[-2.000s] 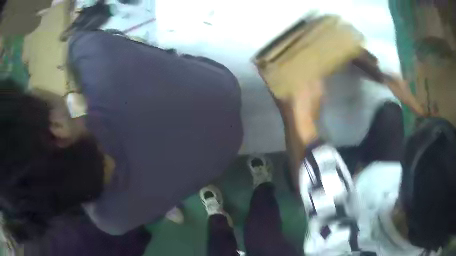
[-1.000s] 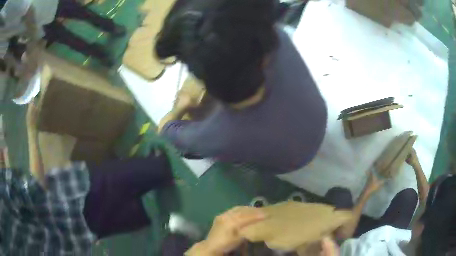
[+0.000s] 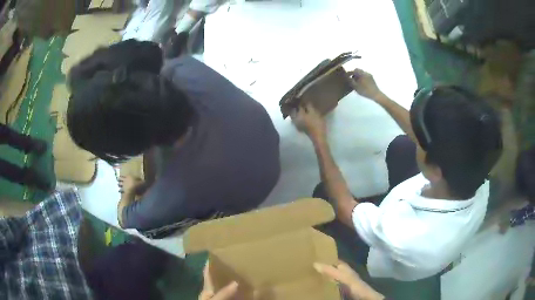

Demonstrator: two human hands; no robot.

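A brown mailer box [image 3: 264, 246] is at the bottom centre, its tray open toward me and its rounded lid flap raised at the far side. My left hand [image 3: 217, 288] grips the box's left wall, with the thumb inside; it is cut off by the bottom edge. My right hand [image 3: 346, 280] holds the right wall, with the thumb over its rim. The lower part of the box is out of the picture.
A person in a grey-purple top [image 3: 223, 140] crouches ahead left. A person in a white shirt [image 3: 422, 228] handles folded cartons [image 3: 320, 94] on the white sheet [image 3: 363, 140]. A plaid-shirted person [image 3: 41, 252] is at left. Flat die-cut blanks [image 3: 70, 140] lie at left.
The cardboard in my hands, flatter and blurred a second ago, now shows as an open tray with raised lid. The white-shirted person now holds the cartons on the sheet. My view has turned.
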